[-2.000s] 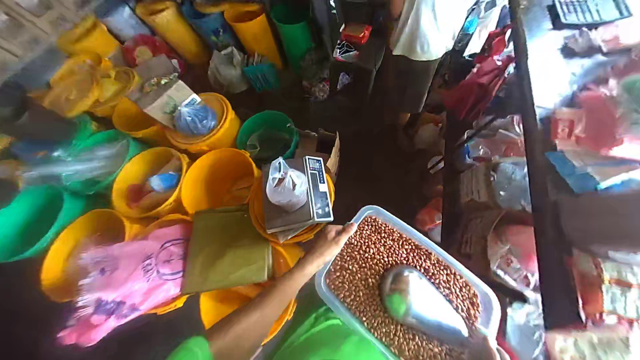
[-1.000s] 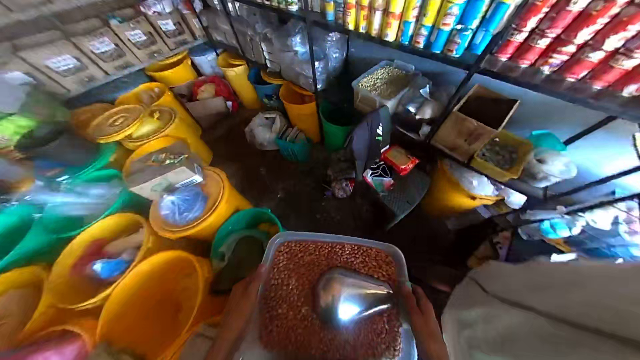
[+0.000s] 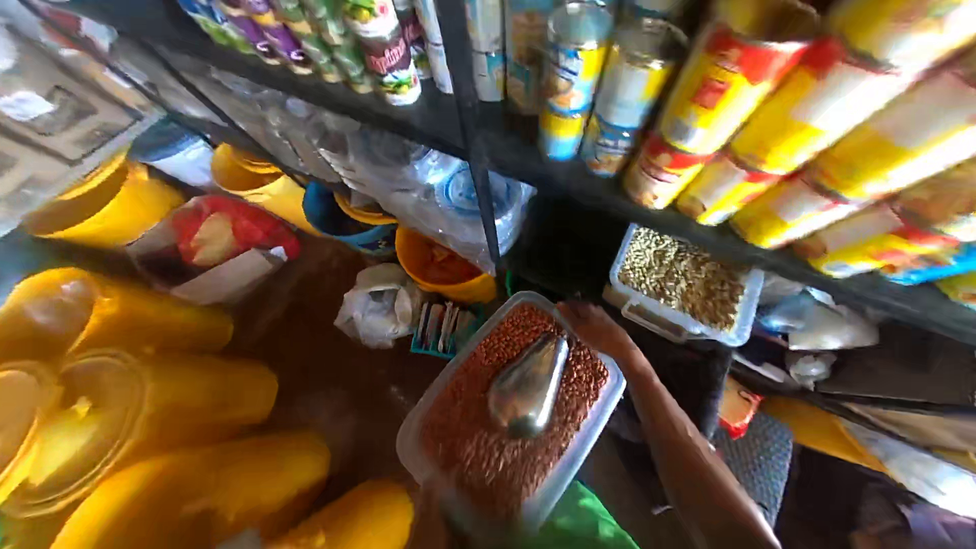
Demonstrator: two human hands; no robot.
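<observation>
A clear plastic tub (image 3: 467,450) full of reddish-brown beans or nuts is carried tilted in front of me. My right hand (image 3: 595,326) grips its far right rim, the forearm reaching up from the lower right. A shiny metal scoop (image 3: 528,387) lies on the beans, with no hand on it. My left hand is hardly visible; a blurred bit of skin shows at the tub's near left edge, and its grip is hidden. Beyond my right hand, a second clear tub (image 3: 682,286) of pale beans or seeds rests under the shelf.
Yellow buckets (image 3: 175,389) crowd the left. A dark metal shelf (image 3: 526,164) with stacked cans (image 3: 709,99) crosses above. On the floor stand a white plastic bag (image 3: 379,305), a teal basket (image 3: 438,328) and an orange bucket (image 3: 442,263). A grey chair or stool (image 3: 755,465) is at right.
The view has swung strongly towards the shelves. The tub of beans has come along, now turned slantwise. My right hand has gone from the tub's right side to its far rim.
</observation>
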